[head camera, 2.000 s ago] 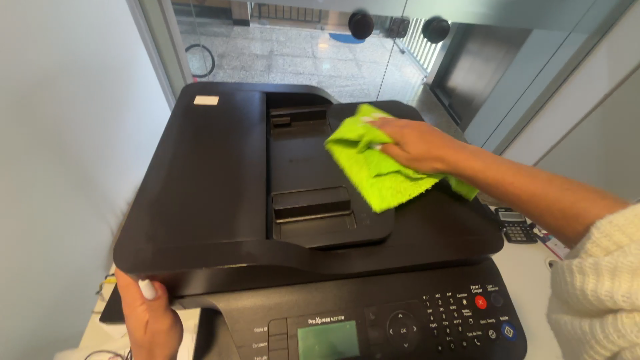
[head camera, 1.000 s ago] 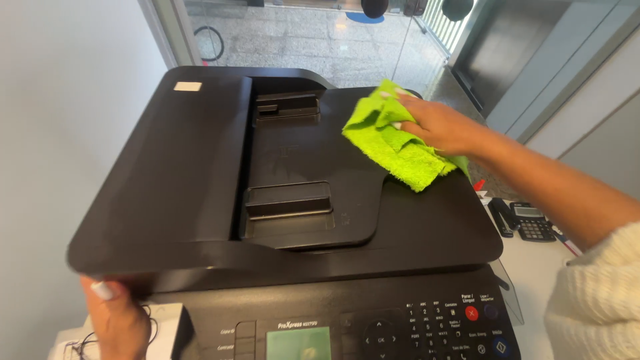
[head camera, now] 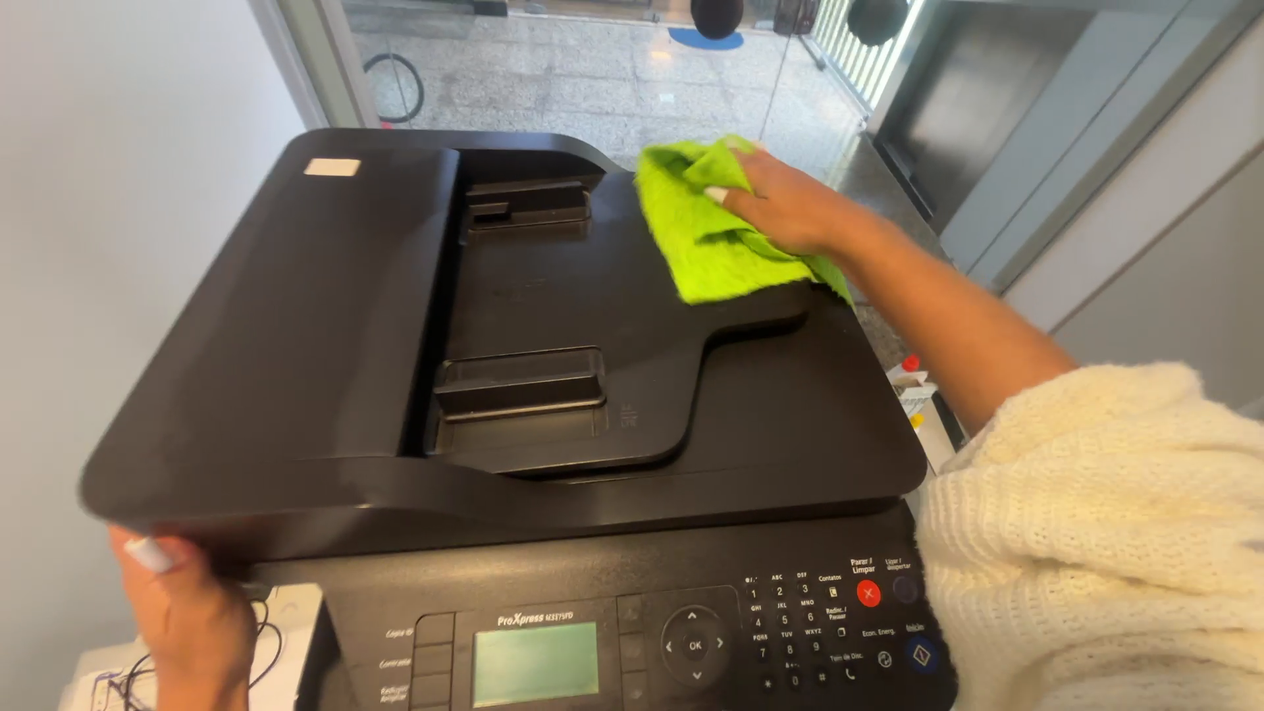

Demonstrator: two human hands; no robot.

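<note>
A black multifunction printer fills the middle of the head view, its document feeder lid [head camera: 296, 296] closed above the control panel [head camera: 553, 592]. My right hand [head camera: 790, 202] grips a bright green microfibre cloth [head camera: 701, 237], which lies bunched and partly spread on the far right part of the feeder's paper tray [head camera: 563, 286]. My left hand [head camera: 183, 612] is at the near left corner of the lid, thumb on its front edge; its other fingers are hidden. Two paper guides, the near one [head camera: 518, 383] and the far one [head camera: 528, 205], stand up from the tray.
Left of the printer is a white wall [head camera: 118, 197]. A white box [head camera: 286, 632] with dark cables lies at the lower left. Behind the printer, glass panels show a speckled stone floor [head camera: 592, 89]. Small items with a red cap [head camera: 910, 363] are by its right side.
My right hand and the cloth have moved to the far right part of the feeder tray. The cloth stays in my grip, and my left hand remains at the near left corner.
</note>
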